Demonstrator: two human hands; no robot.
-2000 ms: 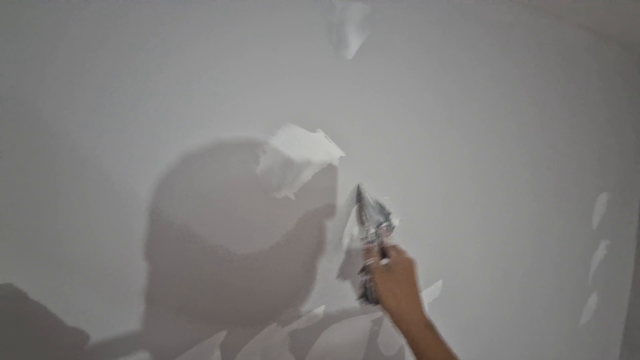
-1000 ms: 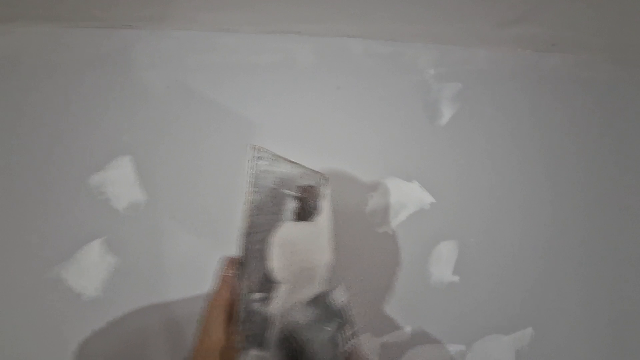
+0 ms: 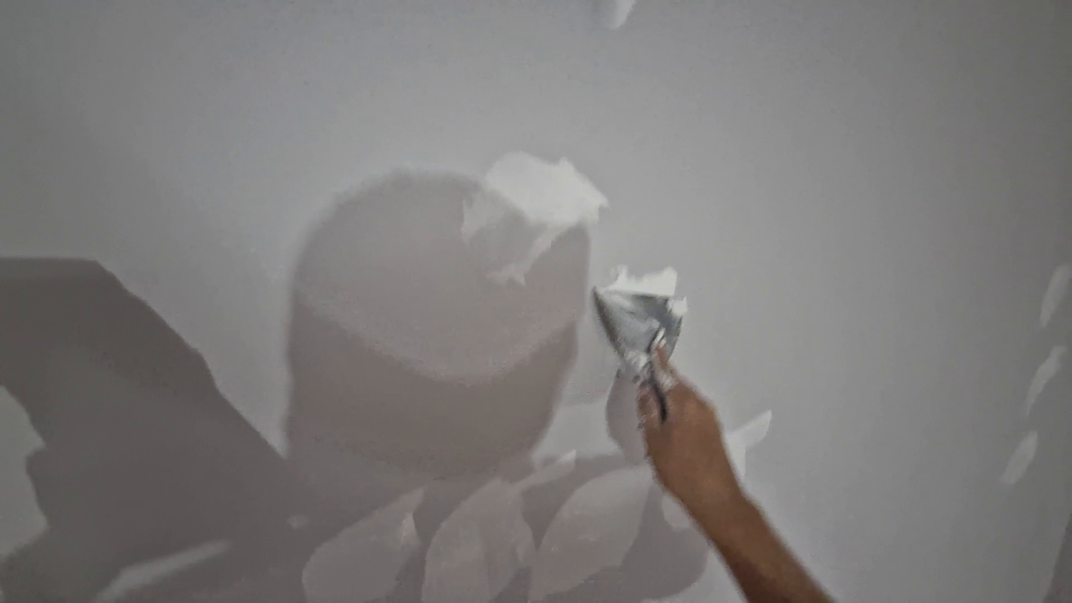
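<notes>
My right hand is closed around the handle of a putty knife, its wide metal blade laid against the grey wall. White filler shows along the blade's top edge and in smears on the metal. Up and to the left of the blade is a patch of white filler, partly covered by the shadow of a head. My left hand is out of view.
Several pale, leaf-shaped filler patches lie low on the wall. More small patches run down the right side, and one is at the top edge. A dark shadow covers the lower left.
The view has swung a lot. The wide metal tool and the hand seen close in front one second ago have left view; the putty knife is now against the wall.
</notes>
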